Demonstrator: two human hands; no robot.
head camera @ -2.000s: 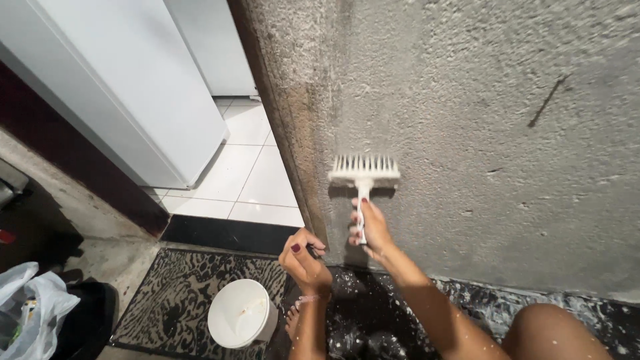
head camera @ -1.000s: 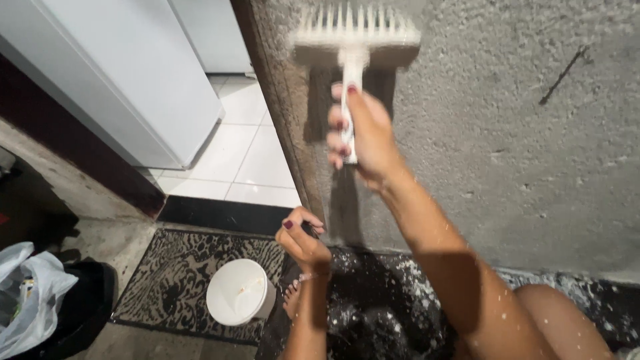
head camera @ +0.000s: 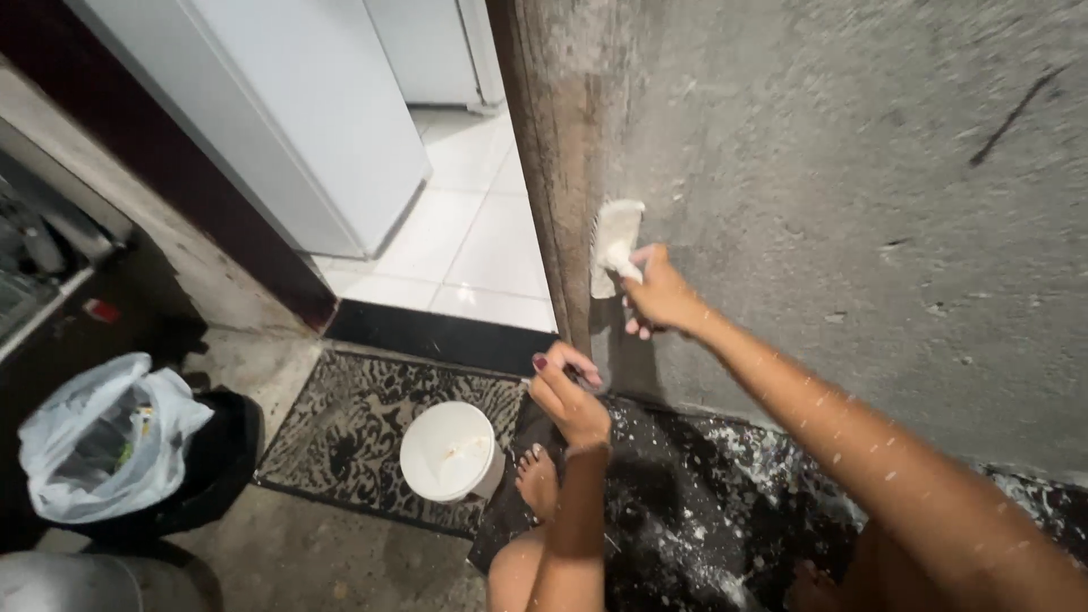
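Observation:
My right hand (head camera: 661,293) is closed around the handle of a wide white brush (head camera: 619,242). The brush is turned nearly upright along the left edge of the rough grey wall (head camera: 816,229), beside the brown door frame, with its bristles towards the frame. My left hand (head camera: 571,395) is held low near the foot of that frame, fingers curled; whether anything is in it cannot be seen. A white plastic bucket (head camera: 452,450) with a little whitish residue inside stands on a patterned mat (head camera: 340,425), left of my left forearm.
A dark sheet (head camera: 671,501) with white splatters covers the floor along the wall, under my feet. At the left is a black bin (head camera: 242,433) with a pale plastic bag (head camera: 110,442). A black threshold (head camera: 438,336) leads to white floor tiles and a white appliance (head camera: 289,110).
My right hand has brought the brush down and left from higher on the wall, turning it from crosswise to nearly upright. My left hand has stayed near the frame's foot.

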